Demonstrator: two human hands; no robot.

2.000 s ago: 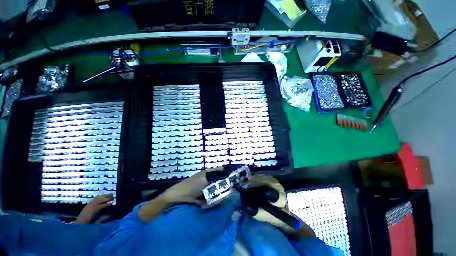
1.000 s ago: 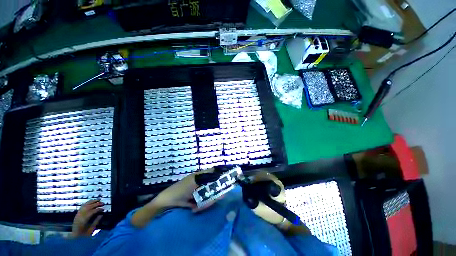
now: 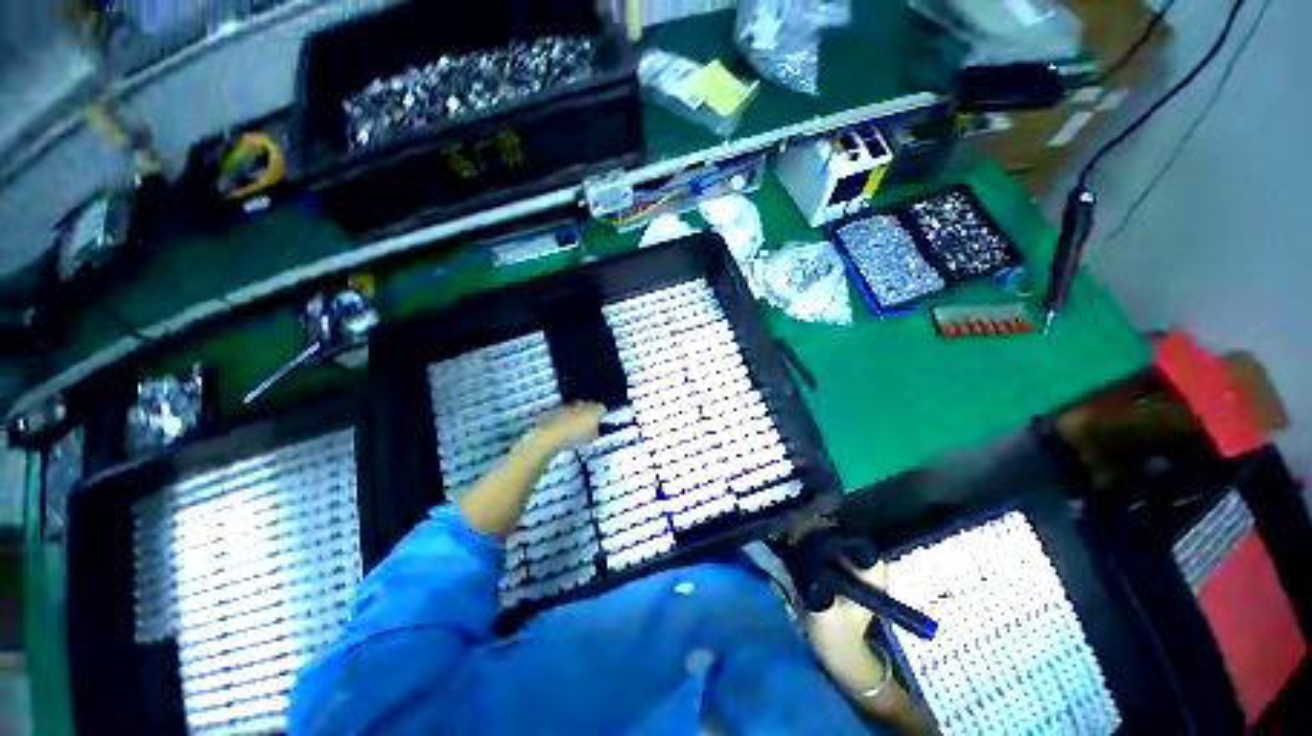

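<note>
My left hand (image 3: 564, 429) reaches into the centre parts tray (image 3: 806, 439), at the lower end of its dark gap. Its fingertips are closed on a silvery metal part (image 3: 610, 442), low among the rows; whether the part rests on the tray is hidden. My right hand (image 3: 849, 640) is at the tray's lower-right corner, in front of my body. It holds a slim black tool (image 3: 885, 601) with a blue end pointing down and right. Black coverings on the fingers blend with the tool.
The left parts tray (image 3: 108, 575) and lower-right parts tray (image 3: 1007, 618) hold silvery rows. A bulk bin (image 3: 475, 166) stands on the shelf. Small-parts trays (image 3: 885, 262), an orange-red strip holder (image 3: 984, 322) and a hanging screwdriver (image 3: 1069, 259) are at right.
My left hand has moved up and forward from near my body into the centre tray, away from my right hand. The other hand at the left tray is gone from view. The view has shifted and tilted.
</note>
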